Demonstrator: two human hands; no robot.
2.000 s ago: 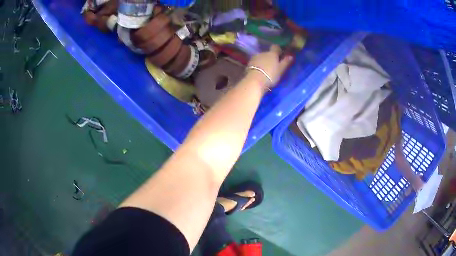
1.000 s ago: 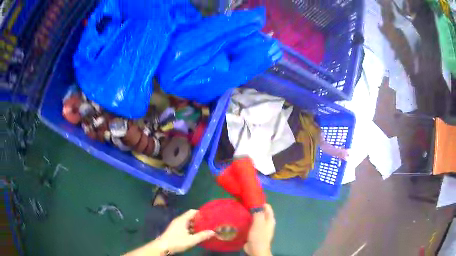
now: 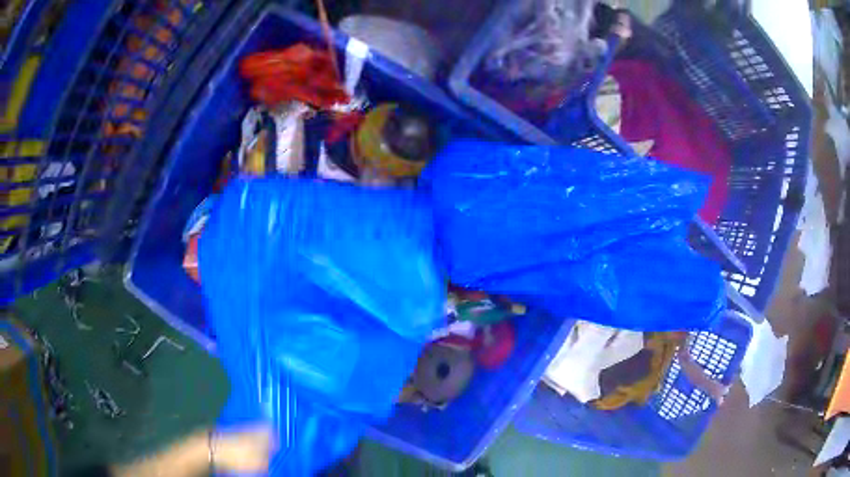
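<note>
A blue plastic bag (image 3: 326,279) is stretched down over the left part of a large blue basket (image 3: 168,317) of trim rolls and past its near edge. My left hand (image 3: 244,449), blurred at the lower left, is at the bag's lower edge and appears to grip it; its fingers are partly hidden. A second blue bag (image 3: 578,233) lies over the basket's right side. Below the bags, a brown roll (image 3: 442,373) and a red roll (image 3: 494,345) show in the basket. My right hand is out of view.
A slotted basket (image 3: 643,433) with white and mustard fabric is at the lower right. Another basket (image 3: 774,233) holds magenta fabric. Orange-red material (image 3: 291,76) and a yellow roll (image 3: 384,142) lie at the large basket's back. Slotted crates (image 3: 65,233) stand at left.
The red cone and red tape roll held between both hands are no longer in view. The left blue bag has been drawn down over the basket. The view has shifted, showing more of the basket's back.
</note>
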